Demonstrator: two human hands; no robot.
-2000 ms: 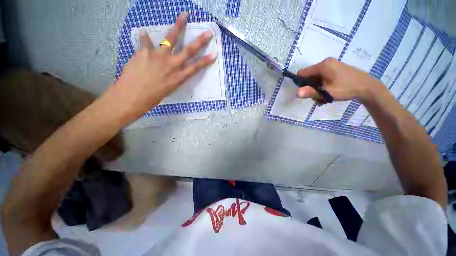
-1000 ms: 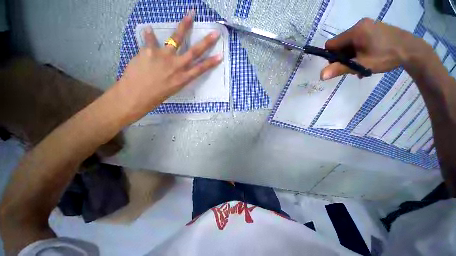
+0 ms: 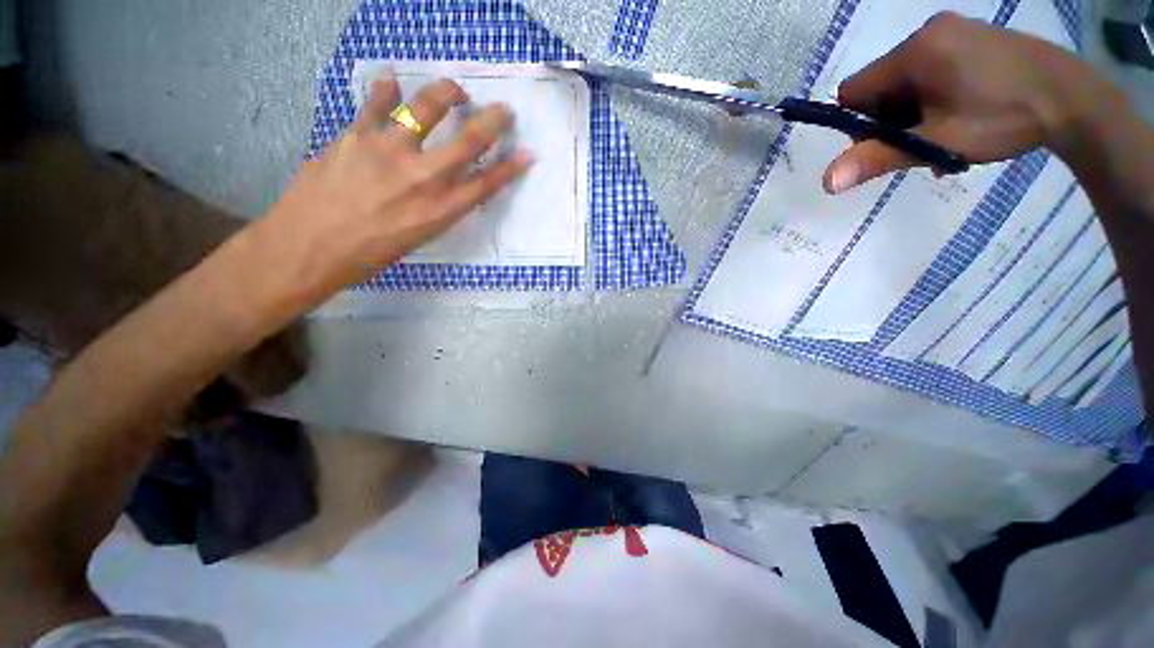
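A small, nearly square white paper pattern piece lies on blue and white checked fabric. My left hand rests on the paper with fingers bent and spread, a ring on one finger. My right hand holds the fabric shears by the black handles. Their silver blades point left, with the tip at the paper's upper right corner, over the checked fabric. The blades look closed or nearly closed. A cut line runs down beside the paper's right edge, with a triangular piece of fabric to its right.
Oblong white pattern pieces and narrow strip pattern pieces lie on checked fabric at right. A checked offcut lies at the top. Brown cloth is at the left. The grey table's front edge is near my body.
The shears have swung to a flatter angle as my right hand moved right and away from me. My left fingers have drawn back and bent on the paper.
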